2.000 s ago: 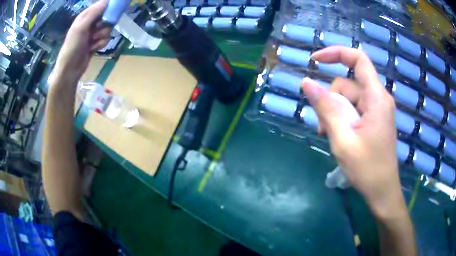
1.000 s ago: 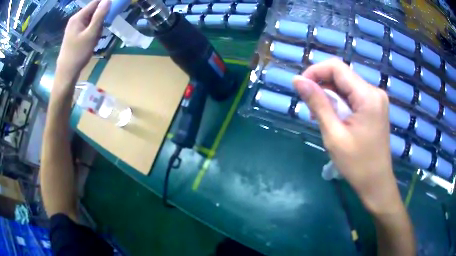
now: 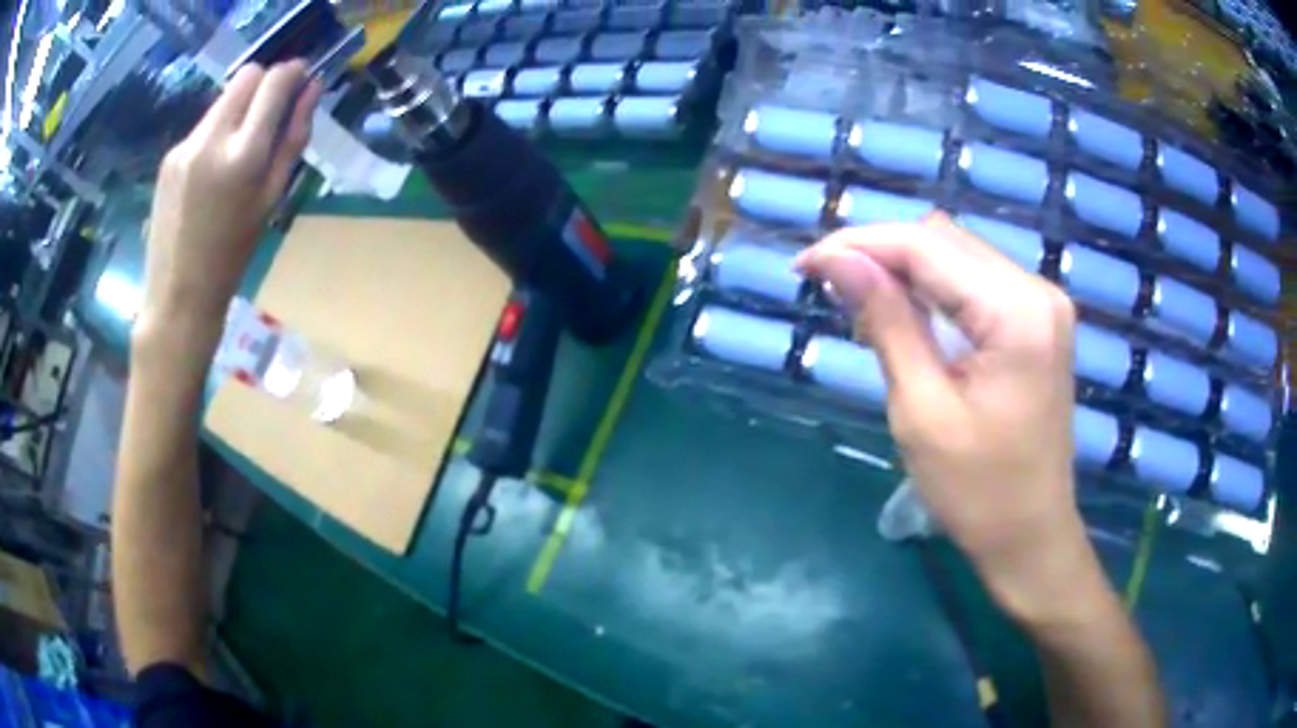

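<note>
My left hand (image 3: 228, 199) is raised at the upper left. Its fingertips pinch a housing (image 3: 336, 57), which shows narrow and dark grey near the top edge; its outline is hard to make out. My right hand (image 3: 967, 384) is over the near left part of the clear blister tray (image 3: 669, 373). Its thumb and forefinger meet, and a bit of white cloth (image 3: 950, 339) shows inside the curled fingers. Rows of pale blue-grey housings (image 3: 744, 339) lie in the tray.
A black heat gun (image 3: 498, 199) stands left of the tray, its cord running towards me. A clear bottle (image 3: 292, 373) lies on a tan cardboard sheet (image 3: 384, 306). Another filled tray (image 3: 576, 114) is beyond. Crumpled clear plastic (image 3: 902, 512) and a dark stick (image 3: 967, 626) are below my right hand.
The view has shifted, so the bench things sit lower and further left. The housing in my left hand has turned from its blue-grey side to a dark, narrow view. My right fingers have closed together.
</note>
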